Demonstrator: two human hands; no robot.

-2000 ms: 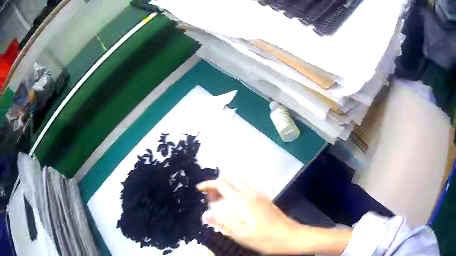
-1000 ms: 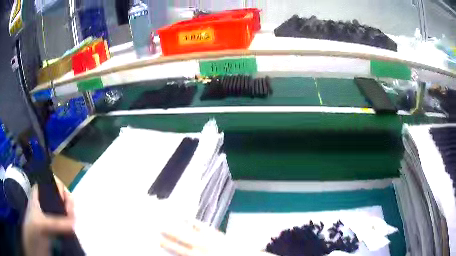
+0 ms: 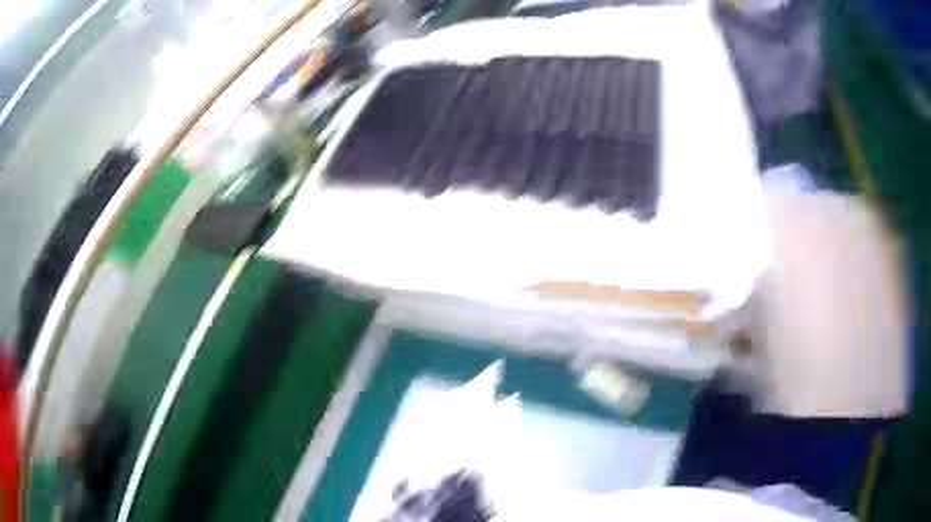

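The picture is blurred and overexposed. A small heap of black pieces [image 3: 444,500] shows at the bottom edge on a white work sheet [image 3: 582,449], partly cut off. White pointed scraps [image 3: 488,389] lie at the sheet's far corner. A small pale bottle [image 3: 615,387] lies on the green mat beyond the sheet. A washed-out pale shape, apparently my right forearm and hand [image 3: 653,506], runs along the bottom edge right of the heap. Its fingers cannot be made out. My left hand is not in view.
A tall stack of white sheets [image 3: 490,240] stands beyond the mat, with a row of dark ribbed strips [image 3: 510,127] on top. A dark flat object [image 3: 230,226] lies on the green ledge at the left. A pale brown sheet [image 3: 837,306] is at the right.
The view has swung from the shelf and left sheet stack to the right-hand stack. My left hand, with a dark bar in it one second ago, has gone out of view.
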